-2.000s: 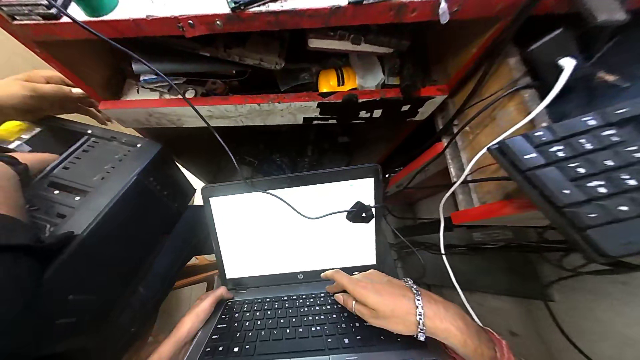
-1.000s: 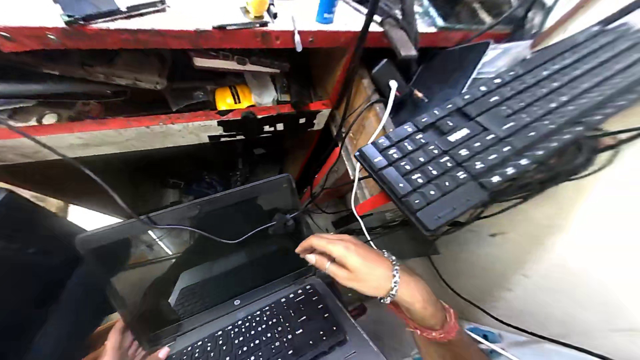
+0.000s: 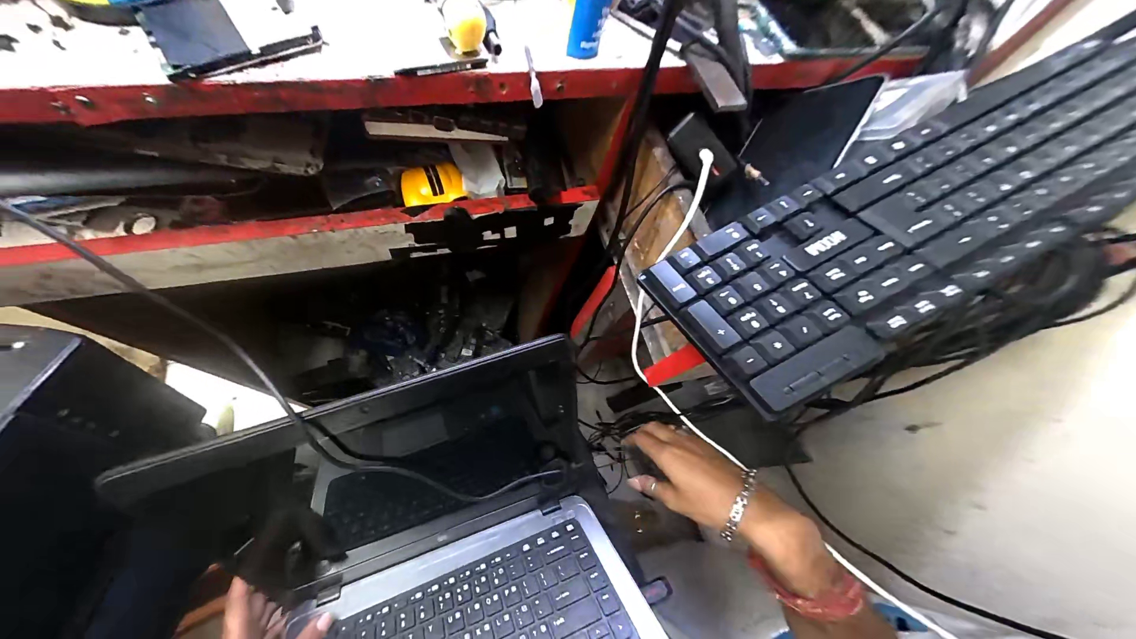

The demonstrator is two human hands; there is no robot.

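An HP-style laptop (image 3: 479,568) stands with its lid raised and its screen (image 3: 417,444) dark. My left hand (image 3: 266,612) is at the laptop's lower left corner, thumb on the edge of its base, partly cut off by the frame. To the right of the laptop, my right hand (image 3: 683,475) is off the keys, fingers bent beside dark thin cables; whether it holds one I cannot tell. A silver bracelet and a red thread circle that wrist. A purple-black USB plug (image 3: 657,590) sticks out of the laptop's right side. A black cable (image 3: 240,355) hangs across the screen.
A black full-size keyboard (image 3: 825,240) lies at the upper right above coiled cables. A white cable (image 3: 639,346) runs down past my right forearm. A red-edged workbench (image 3: 355,98) with a cluttered shelf is ahead. A black computer case (image 3: 80,390) stands at the left.
The laptop screen has gone from bright white to dark. My right hand has left the keyboard and moved right, past the screen's edge. The view has swung to the right.
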